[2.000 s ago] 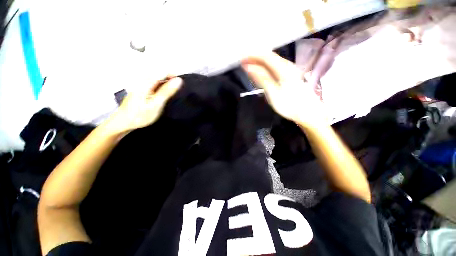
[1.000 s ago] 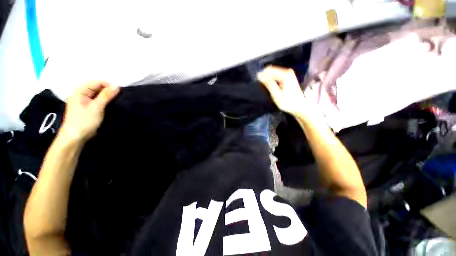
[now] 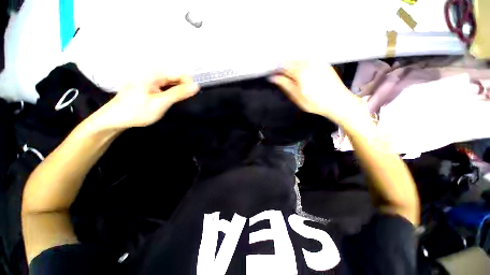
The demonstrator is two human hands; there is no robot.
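A black garment (image 3: pixel 231 110) lies over my lap and reaches up to the front edge of the white table. My left hand (image 3: pixel 153 102) holds its upper edge on the left, with thumb and fingers together. My right hand (image 3: pixel 306 88) holds the same edge on the right, at the table's edge. The cloth between my hands hangs just below the table's edge. The garment's lower part merges with my black shirt, so its outline is hard to tell.
The white table (image 3: pixel 242 32) has a blue tape strip (image 3: pixel 66 24), tan tape pieces (image 3: pixel 391 44) and dark red-handled scissors (image 3: pixel 460 20). Pale pink fabric (image 3: pixel 430 113) is piled at the right. Black garments with a white cord loop (image 3: pixel 66 99) lie at the left.
One second ago the edge was stretched wide between my hands. Now my left hand has moved right, closer to my right hand, and the cloth is less spread. The view has shifted.
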